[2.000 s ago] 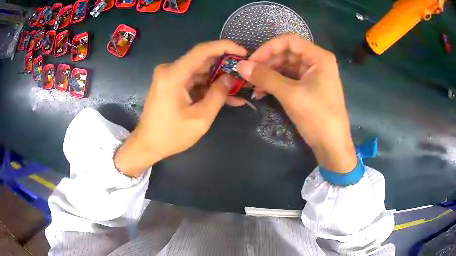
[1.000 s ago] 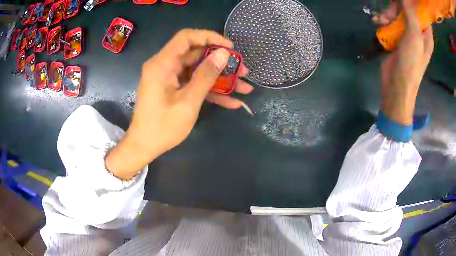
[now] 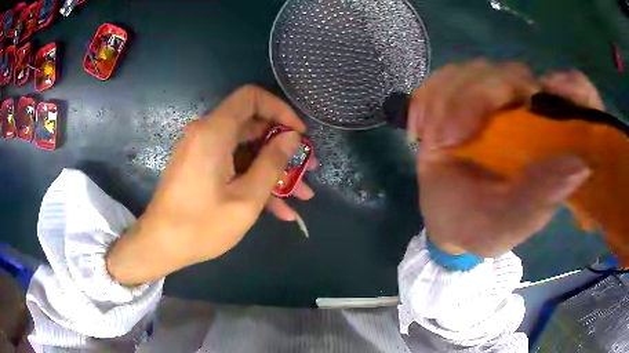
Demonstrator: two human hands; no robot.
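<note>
My left hand (image 3: 207, 186) holds a small red housing (image 3: 298, 169) between thumb and fingers, its open side with silvery and bluish parts facing up. The thumb covers part of it. A thin pale strip sticks out below the fingertips. My right hand (image 3: 483, 158), blurred, grips the orange electric screwdriver (image 3: 586, 158), its black nose (image 3: 396, 110) pointing left over the lower right rim of the round grey screw plate (image 3: 331, 62). The bit cannot be made out. Tiny silvery screws (image 3: 396, 48) lie thick on the plate's right side.
Waiting red housings (image 3: 46, 125) stand in rows at the left, one apart from them (image 3: 105, 52). Loose silvery specks (image 3: 341, 172) lie on the dark green mat below the plate and left of my left hand. A pale strip (image 3: 358, 302) lies at the bench's front edge.
My right hand left the housing, took hold of the orange screwdriver at the right and brought it left to the plate. My left hand, still holding the housing, is lower in view.
</note>
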